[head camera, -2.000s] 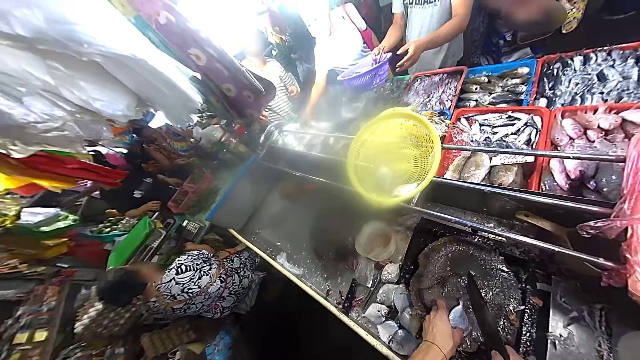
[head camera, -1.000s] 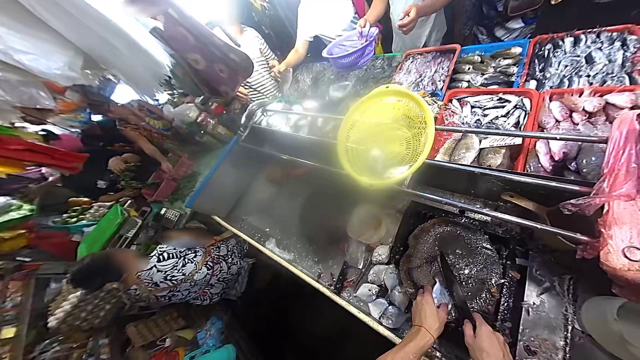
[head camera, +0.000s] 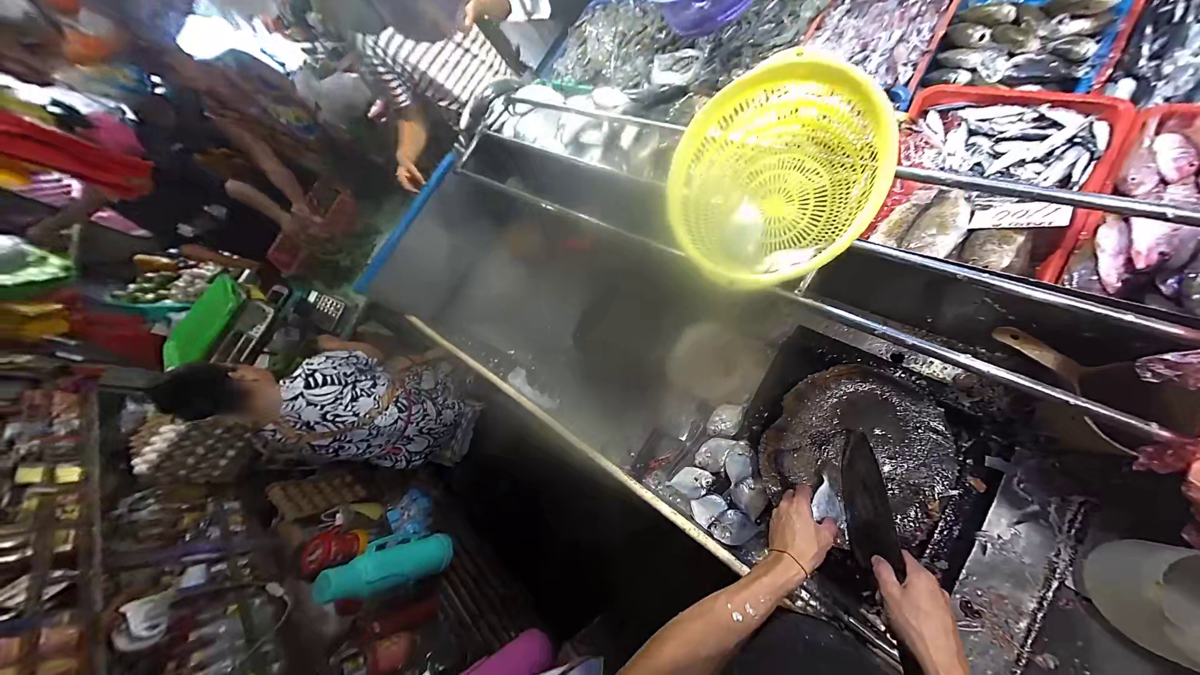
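Note:
My left hand (head camera: 799, 532) holds a small silvery fish (head camera: 827, 502) against the near part of a round, wet chopping block (head camera: 867, 427). In my right hand (head camera: 917, 600) is the handle of a broad dark knife (head camera: 868, 497), its blade over the block just right of the fish. More small silvery fish (head camera: 714, 457) lie in a pile at the block's left side. Beyond the block, a yellow plastic colander (head camera: 784, 169) rests on the metal rails with a little fish in it.
A red crate of fish (head camera: 1120, 122) and other crates stand beyond the metal rail (head camera: 994, 370). A wooden-handled ladle (head camera: 1036, 352) lies behind it. At right is a whitish container (head camera: 1148, 595). A person in a patterned top (head camera: 342, 408) is at left.
My right hand, low at the frame's edge two seconds ago, shows more fully now on the knife. The left hand stays by the fish. The view has shifted somewhat.

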